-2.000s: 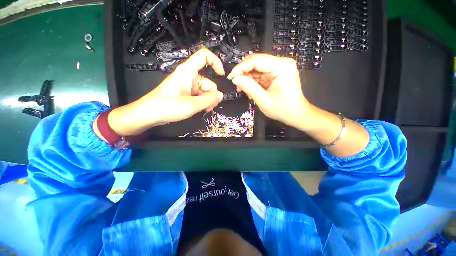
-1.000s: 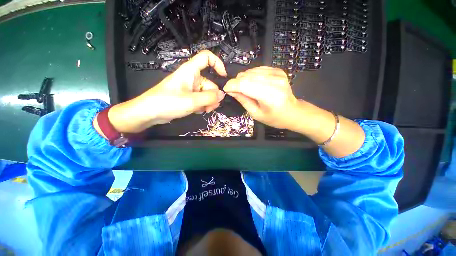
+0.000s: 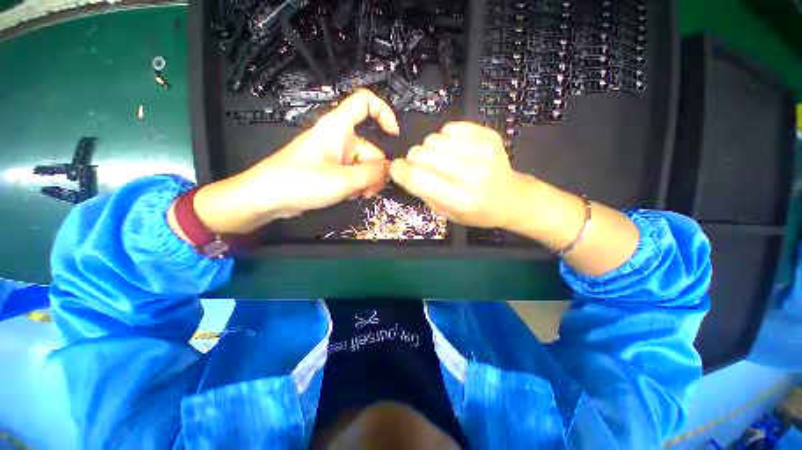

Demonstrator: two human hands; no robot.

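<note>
My left hand is over the tray's left compartment. Its index finger is raised and curved, and its thumb and lower fingers pinch a small black plastic housing that my right hand now mostly hides. My right hand is closed with its fingertips touching the left fingertips; anything between them is too small to see. Loose metal pins lie in a bright heap just below the hands. Black plastic housings lie jumbled above. Assembled pieces lie in close columns in the right compartment.
The black divided tray has a raised rim and one divider. Stray black parts and a small pale ring lie on the green surface at the left. An empty tray sits at the right.
My right hand has come left and slightly down, its fingers closing against the left fingertips and covering the small part seen there. My left hand has barely moved.
</note>
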